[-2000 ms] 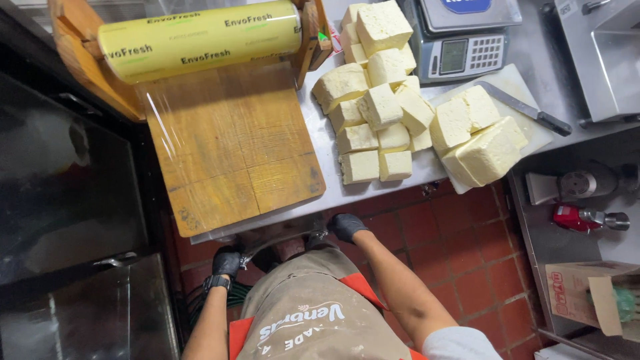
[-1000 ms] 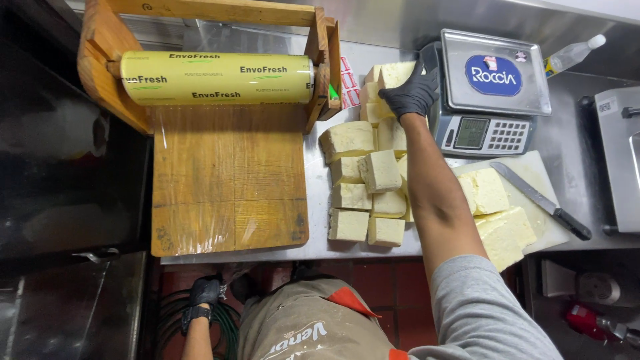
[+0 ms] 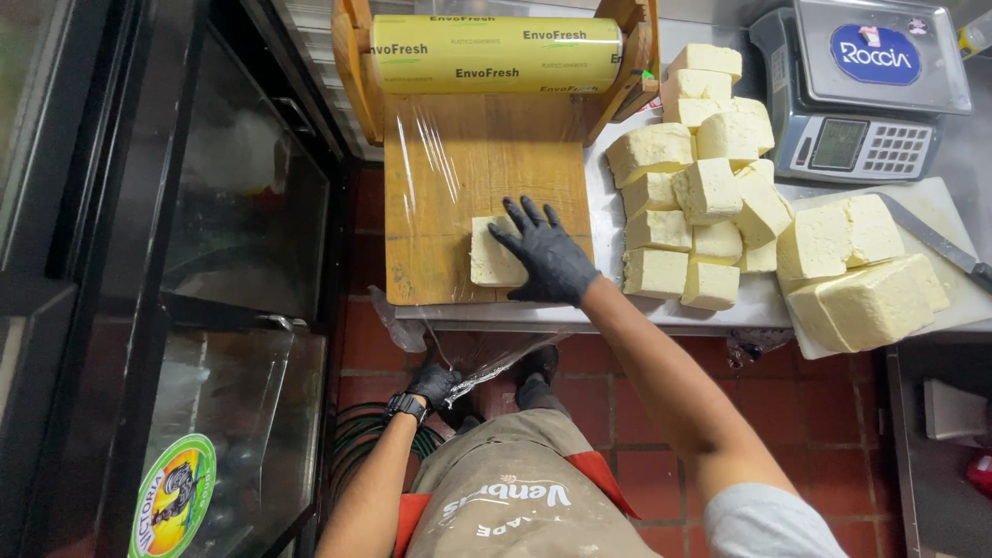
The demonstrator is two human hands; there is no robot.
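My right hand [image 3: 546, 252], in a black glove, lies with spread fingers over the right side of a cheese block [image 3: 492, 252]. The block sits near the front of a wooden board [image 3: 434, 267] covered by clear plastic film. At the board's back, a yellow roll of cling film [image 3: 496, 54] rests in a wooden holder [image 3: 358, 77]. My left hand [image 3: 434, 384], gloved and wearing a watch, grips the gathered edge of the film [image 3: 484, 377] below the table edge. Whether my right fingers grip the block or only rest on it, I cannot tell.
Pale cheese blocks [image 3: 713, 190] are stacked right of the board. Behind them stands a digital scale [image 3: 860, 139]. Larger cheese pieces [image 3: 868, 302] and a knife [image 3: 926, 232] lie on a white cutting board [image 3: 957, 287]. A dark glass-doored cabinet [image 3: 248, 178] stands at left, a coiled hose [image 3: 356, 446] on the floor.
My right hand has moved from the back of the cheese stack to the wooden board, where a block now sits. The film now stretches past the board's front edge to my left hand.
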